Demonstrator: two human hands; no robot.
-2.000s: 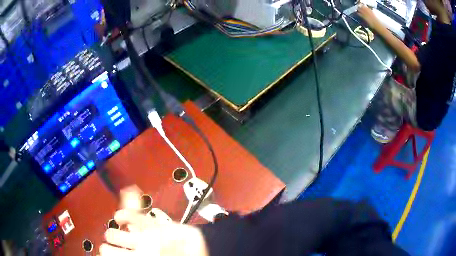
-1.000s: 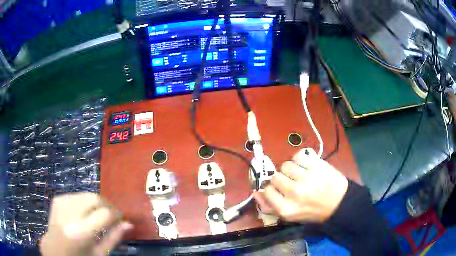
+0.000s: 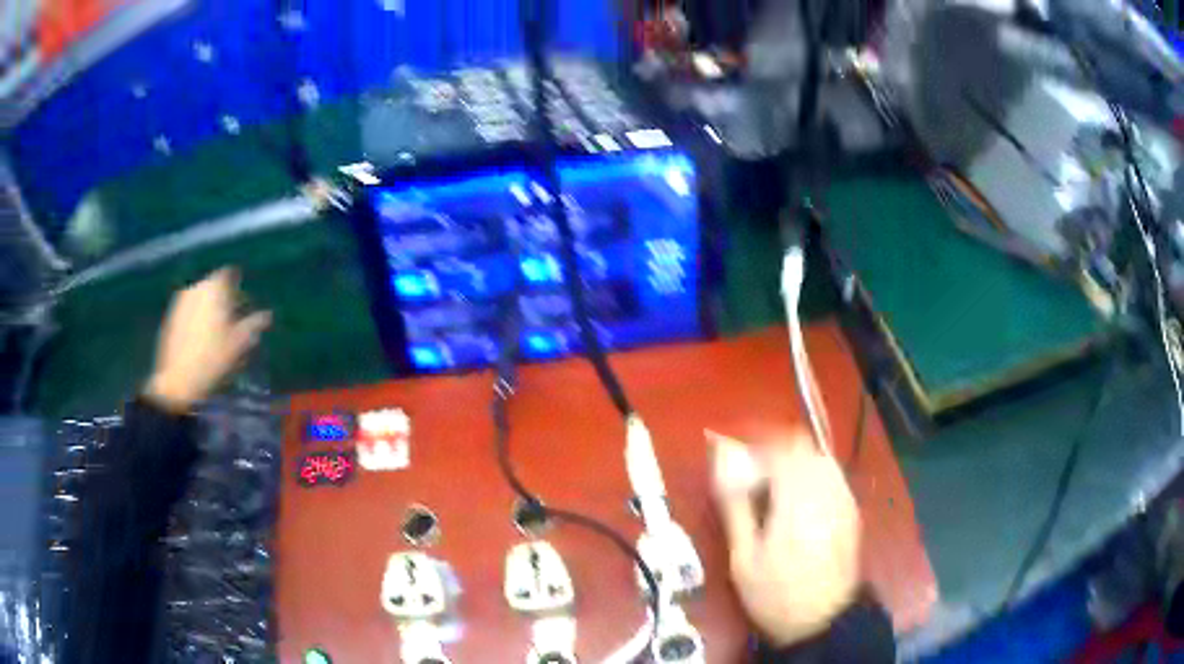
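Observation:
The red-brown test box [image 3: 377, 506] lies in front of me with cream sockets [image 3: 539, 577] and dark round holes [image 3: 531, 516]. A white plug [image 3: 643, 467] on a black cord stands at an upper hole. A white cable [image 3: 800, 337] hangs at the right. My right hand [image 3: 789, 538] is blurred over the box's right part, near this cable; whether it holds anything cannot be told. My left hand [image 3: 205, 340] is beyond the tray, left of the display, fingers apart, nothing seen in it. The front row is partly cut off by the lower edge.
The lit tester display [image 3: 539, 260] stands behind the box. A shiny blister tray [image 3: 221, 545] lies left under my left forearm. A green mat board [image 3: 961, 305] and wires lie at the right rear. Black cords hang in front of the display.
My left hand has moved away from me, from the box's front left corner to beside the display. My right hand has moved off the socket area to the right. The view has tilted up.

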